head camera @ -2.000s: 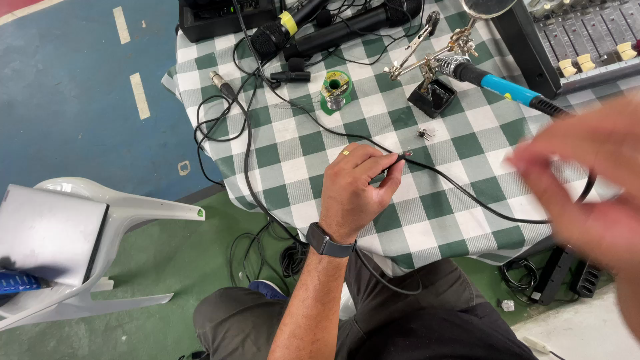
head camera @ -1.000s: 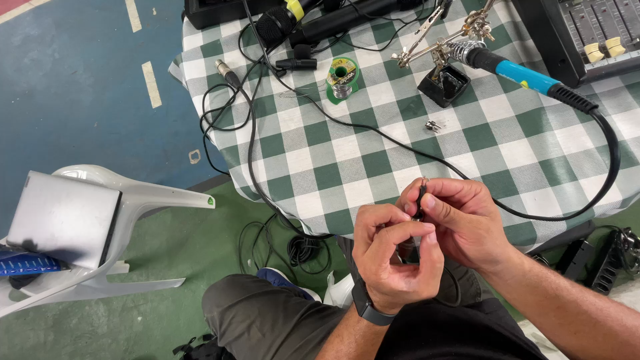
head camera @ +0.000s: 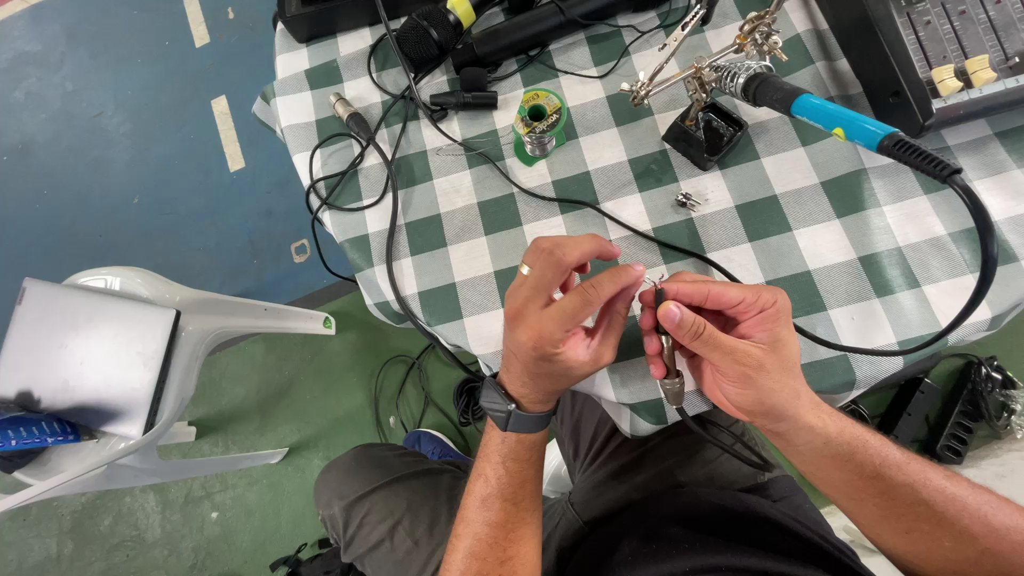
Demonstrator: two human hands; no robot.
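My right hand (head camera: 724,340) grips a black cable end (head camera: 660,308) with bare wires sticking up from its tip. Below the fingers a metal connector shell (head camera: 671,380) is threaded on that cable. My left hand (head camera: 564,320), with a ring and a wristwatch, has its thumb and index fingertips beside the bare wires; whether it pinches one I cannot tell. Beyond the hands, a small metal connector insert (head camera: 686,201) lies on the checkered tablecloth (head camera: 592,232). A soldering iron with a blue handle (head camera: 844,120) rests in the coil of a helping-hands stand (head camera: 704,80).
A green solder spool (head camera: 540,124), microphones (head camera: 428,40) and an XLR cable connector (head camera: 352,116) are at the back left. An audio mixer (head camera: 952,56) stands at the back right. The iron's black cord loops around the right side. A white plastic chair (head camera: 200,328) holds a laptop (head camera: 88,352).
Two seconds ago my right hand was raised at the right; it came to the cable by one second ago. Since then my left hand's fingers have spread and the bare wires have come into sight.
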